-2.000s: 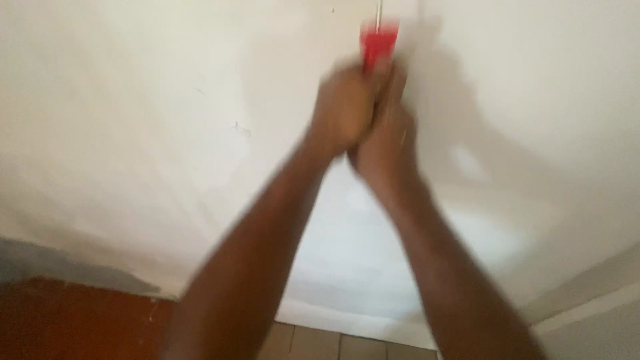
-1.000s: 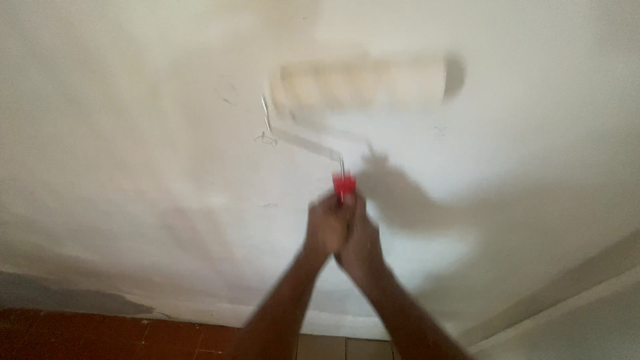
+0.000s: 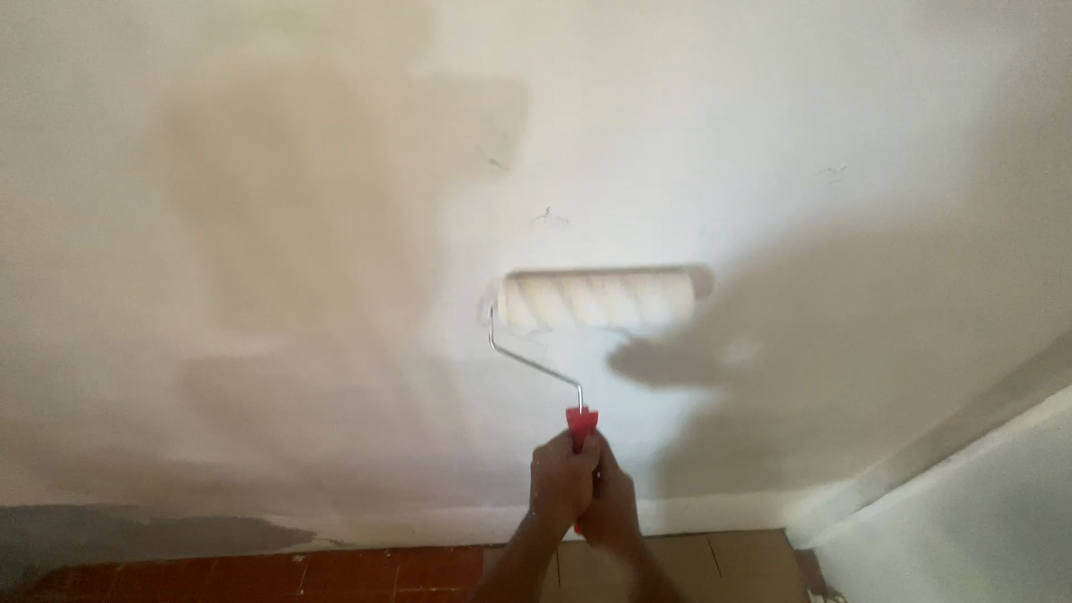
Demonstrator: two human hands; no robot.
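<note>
A paint roller with a pale, diagonally banded sleeve (image 3: 599,300) lies level against the white wall (image 3: 754,100). Its bent metal frame (image 3: 536,366) runs from the sleeve's left end down to a red handle (image 3: 581,423). Both of my hands are closed around that handle, pressed together. My left hand (image 3: 563,477) is on the left side and my right hand (image 3: 611,502) on the right, partly behind it. The top of the handle and a bit of its lower end show.
Red floor tiles (image 3: 352,574) and beige floor tiles (image 3: 678,563) meet the wall's foot. A grey patch (image 3: 151,536) marks the wall's lower left. Another wall surface (image 3: 971,519) stands at the right, past a corner. Shadows fall across the wall.
The roller, out of view above two seconds ago, has come down the wall, with both hands on its handle. It is lower now than one second ago.
</note>
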